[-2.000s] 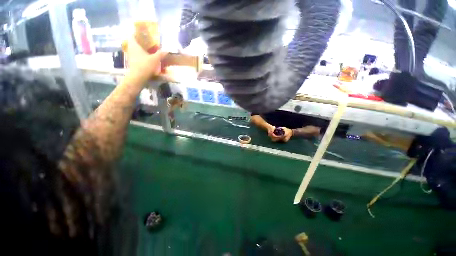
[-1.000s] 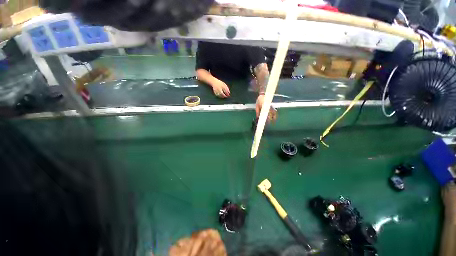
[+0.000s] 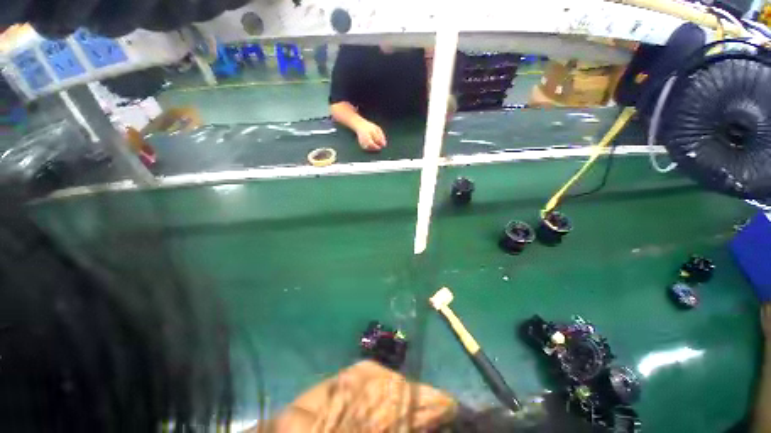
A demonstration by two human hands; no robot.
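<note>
One hand [image 3: 363, 402], blurred and cut off by the bottom edge, is at bottom centre; I cannot tell whether it is my left or my right. Its fingers are hidden, so its grip cannot be told. A black wired unit [image 3: 385, 342] with a small yellow-green spot lies just beyond it on the green surface [image 3: 296, 279]. A mallet [image 3: 463, 334] with a cream-yellow head and black handle end lies to its right. A pile of black units [image 3: 583, 351] is right of the mallet, partly wired. My other hand cannot be made out.
Two black housings [image 3: 517, 236] stand beyond the mallet; another black unit [image 3: 462, 189] is near the rail [image 3: 372, 169]. A white strip [image 3: 433, 152] crosses the view. A fan [image 3: 731, 131], blue bin [image 3: 754, 254] and a forearm are at right. A person [image 3: 380, 93] sits across.
The view has swung down and right from the upper bench. The hand at the bottom shows larger. The person across has drawn back one arm, and a black unit now shows near the rail.
</note>
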